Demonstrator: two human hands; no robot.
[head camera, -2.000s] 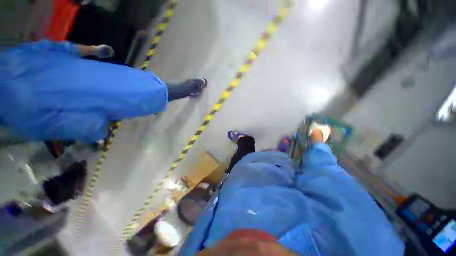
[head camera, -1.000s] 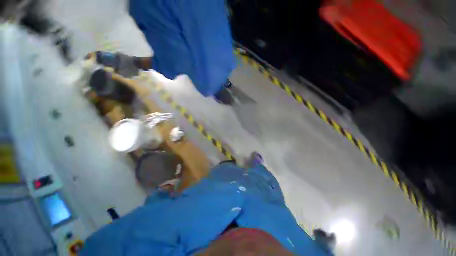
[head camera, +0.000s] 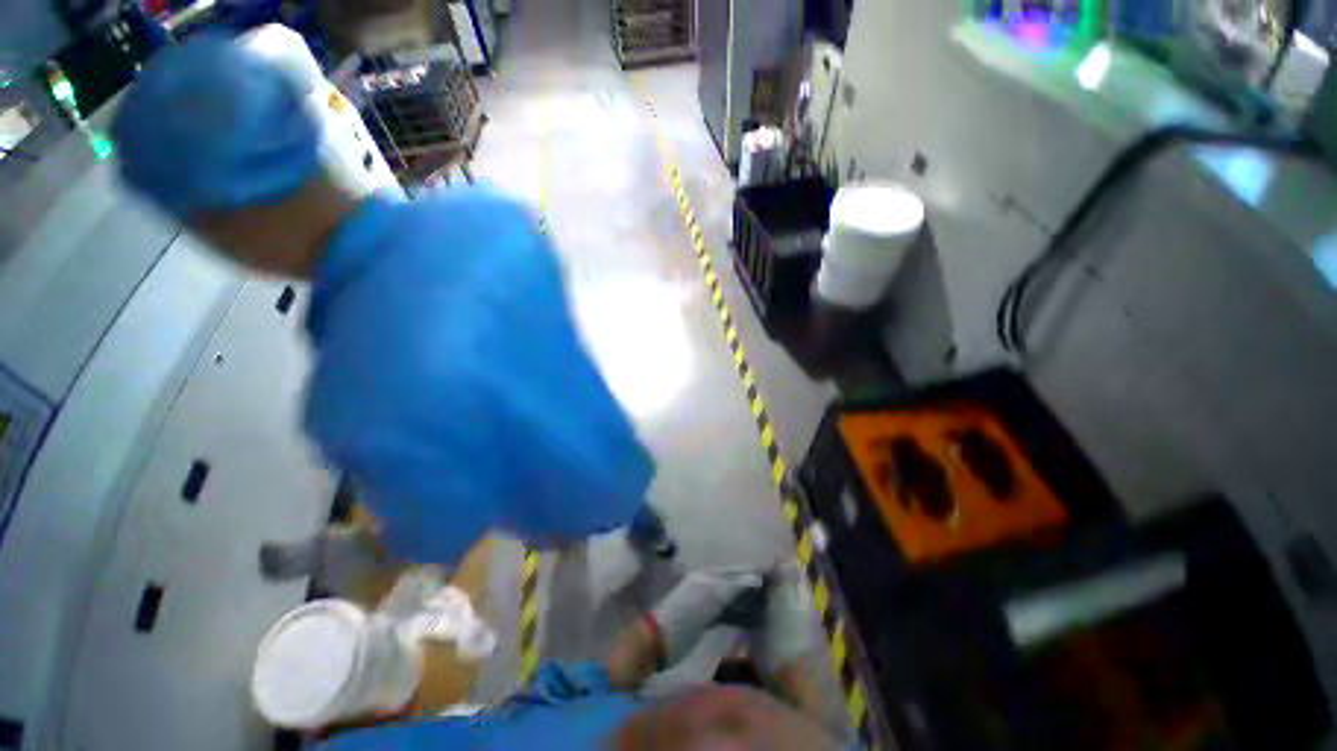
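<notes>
My left hand (head camera: 707, 602) is at the bottom centre, in a grey-white glove, with a reddish cuff and a blue sleeve behind it. My right hand (head camera: 792, 628) is beside it, blurred and partly cut off by the lower edge. The two hands are close together over the floor. A small dark patch shows between them; I cannot tell if it is something held. The fingers are too blurred to tell open from shut.
A person (head camera: 455, 367) in a blue smock and cap leans close at left. A white bucket (head camera: 311, 668) stands lower left; another white bucket (head camera: 873, 235) is at a black crate (head camera: 770, 242). A black crate with orange contents (head camera: 953, 484) lies right, beyond yellow-black tape (head camera: 733, 338).
The view has swung up from the floor and my smock to look along the aisle. Both my hands now show at the bottom. The other person now appears from head to waist at left.
</notes>
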